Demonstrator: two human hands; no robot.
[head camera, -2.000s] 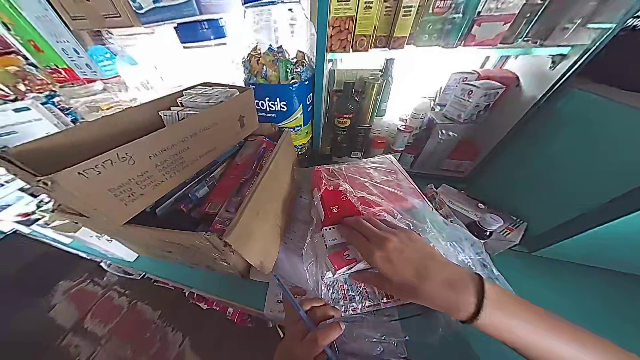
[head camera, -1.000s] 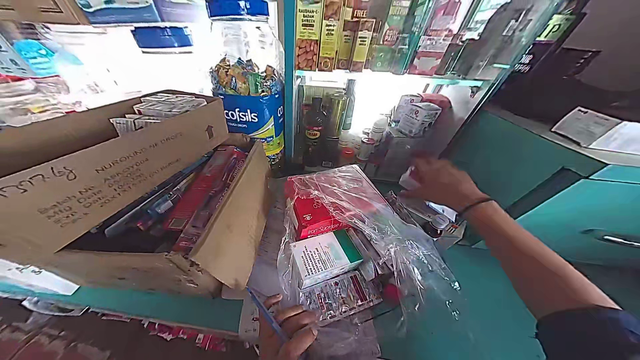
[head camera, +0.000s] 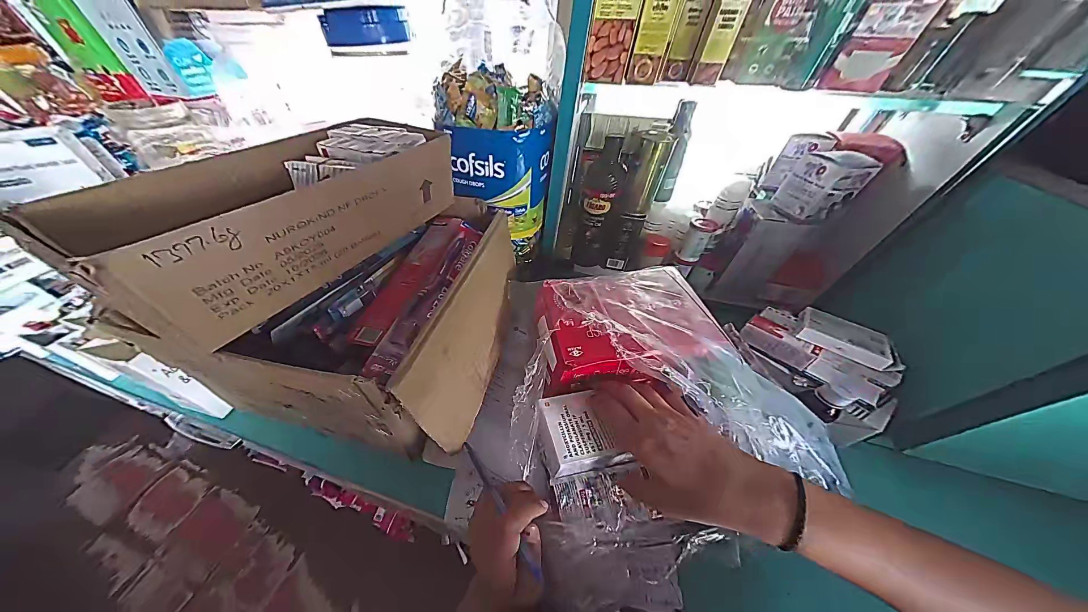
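My left hand grips a blue pen near the counter's front edge, above a sheet of paper. My right hand lies over a white medicine carton and partly covers it; its fingertips are hidden, and whether they grip is unclear. Behind the fingers a red carton rests inside a clear plastic bag. Below the white carton are printed packs, also among the plastic.
An open cardboard box with toothbrush packs stands left, beside a Cofsils jar. Small cartons are piled at right. Glass shelves with bottles rise behind. The teal counter edge runs along the front.
My right hand has come back from the small cartons at right to the white carton, now partly covering it. My left hand keeps the pen. The view has shifted.
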